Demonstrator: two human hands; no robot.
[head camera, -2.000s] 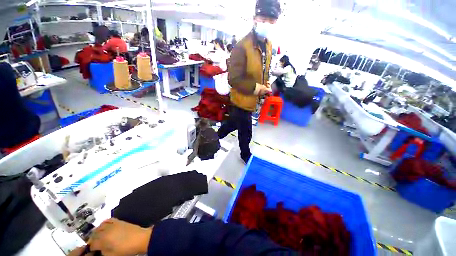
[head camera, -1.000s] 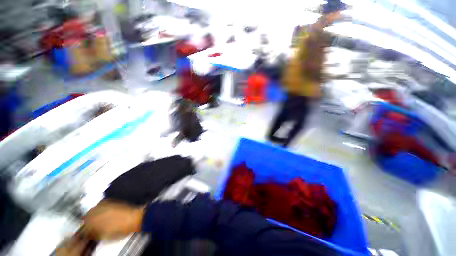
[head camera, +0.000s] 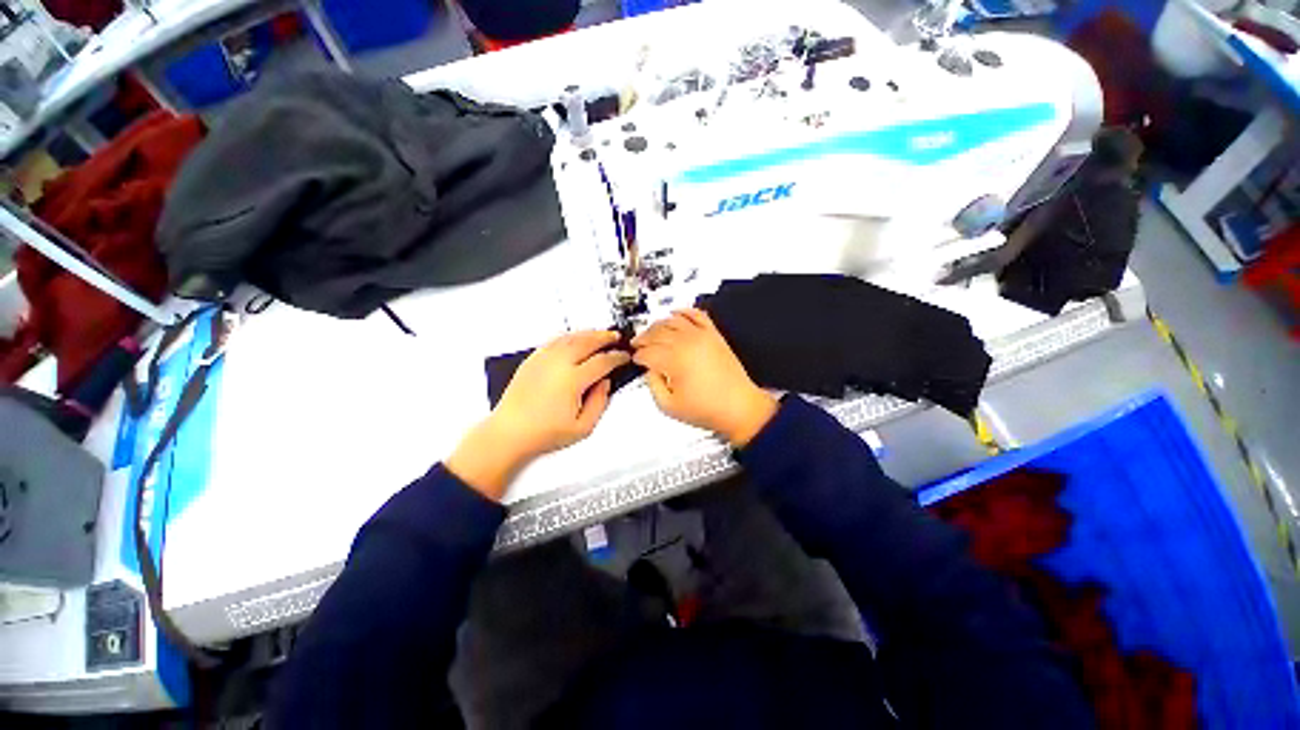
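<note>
My left hand (head camera: 549, 399) and my right hand (head camera: 694, 374) meet at the presser foot and needle (head camera: 627, 292) of the white JACK lockstitch machine (head camera: 841, 164). Their fingertips hold a small black cut piece (head camera: 511, 374) flat on the table, its left end showing beside my left hand. The part under my fingers is hidden. A fanned stack of black cut pieces (head camera: 855, 340) lies right of my right hand. A large dark grey garment (head camera: 371, 193) is heaped left of the machine head.
The table edge ruler (head camera: 613, 506) runs along the front. A blue crate (head camera: 1169, 499) with dark red pieces stands at the lower right. A dark bundle (head camera: 1076, 243) lies at the table's right end. Red garment pieces (head camera: 107, 228) and another machine are at left.
The view has swung left and down. Both hands and the grey garment now show fully; the walking person is out of view, and the blue crate sits lower right.
</note>
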